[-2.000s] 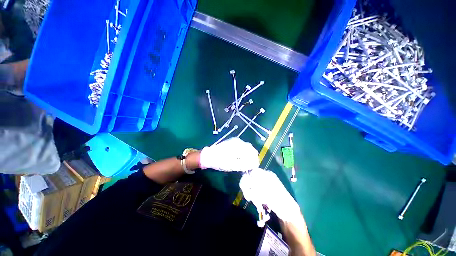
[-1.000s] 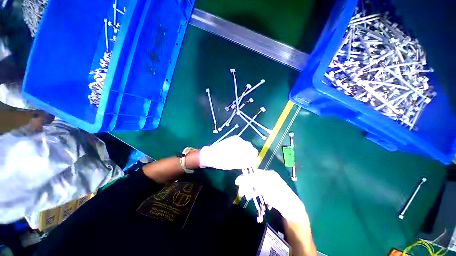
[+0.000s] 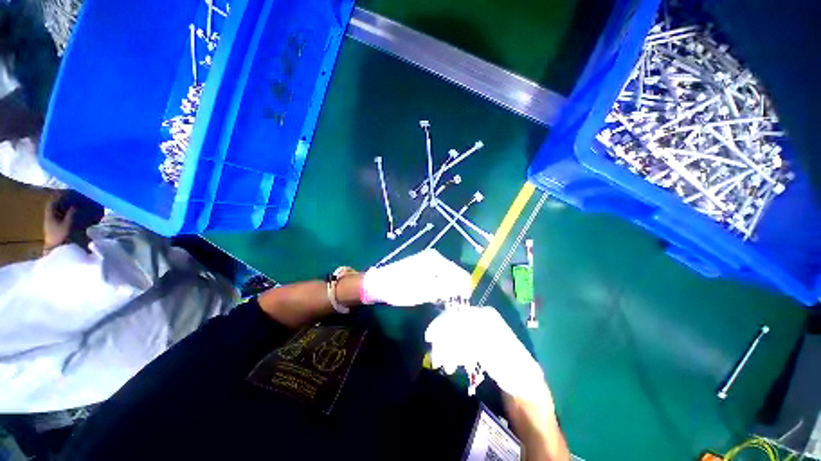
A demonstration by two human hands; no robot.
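Note:
My left hand (image 3: 416, 278), in a white glove, closes on the upper ends of a small bunch of cable assemblies (image 3: 475, 376). My right hand (image 3: 482, 340), also gloved, is wrapped around the same bunch just below and right of it. White connectors show between the two hands, and more ends stick out under my right hand. The fingers hide the rest of the bunch. A loose pile of cables (image 3: 433, 200) lies crossed on the green mat (image 3: 621, 333) beyond my hands.
A blue bin (image 3: 117, 117) with some cables stands at left, another blue bin (image 3: 563, 180) heaped with cables at right. A metal rail (image 3: 459, 67) runs between them. A cable with a green piece (image 3: 523, 283) and a lone cable (image 3: 744, 362) lie right. A person's pale sleeve (image 3: 99, 306) is at left.
The bunch has shifted between my hands; connectors now show in a row between the gloves. The other person's pale sleeve has moved in lower at left, over the cartons. The view has shifted slightly.

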